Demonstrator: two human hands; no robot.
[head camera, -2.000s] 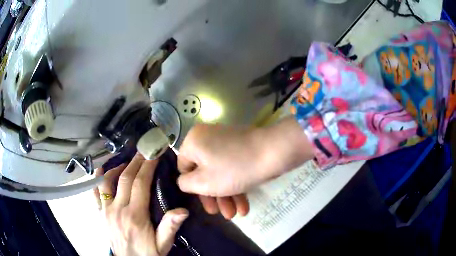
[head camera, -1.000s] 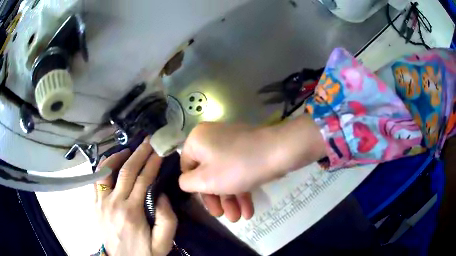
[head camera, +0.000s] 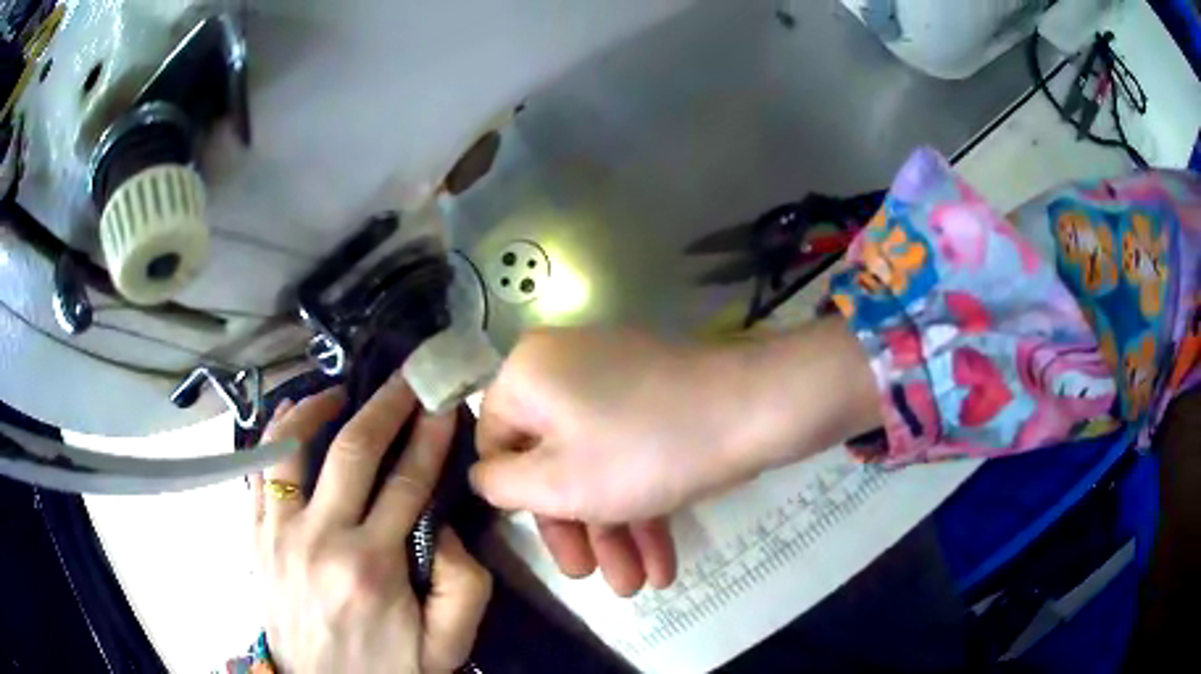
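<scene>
The dark bag panel (head camera: 454, 490) lies below the needle area (head camera: 402, 310), largely covered by my hands. Its silver zip (head camera: 424, 543) shows between my left fingers and thumb. My left hand (head camera: 362, 566), with a gold ring, lies on the panel, fingers spread towards the needle area and thumb bent beside the zip, holding it down. My right hand (head camera: 606, 428) is curled at the panel's right edge, thumb and forefinger closed on it and the other fingertips tucked below. The pale lamp block (head camera: 452, 369) sits between the hands and hides the needle and presser foot.
Black and red thread snips (head camera: 790, 240) lie on the steel bed beyond my right wrist. A small disc with holes (head camera: 519, 270) is in the lamp's light. The ribbed tension knob (head camera: 156, 234) is at left, a grey hose (head camera: 145, 464) below it. A printed ruler (head camera: 764, 527) marks the white tabletop.
The view has shifted, so the machine parts and snips sit slightly differently. My left fingers have spread and moved a little beside the lamp block. My right hand keeps nearly the same pose.
</scene>
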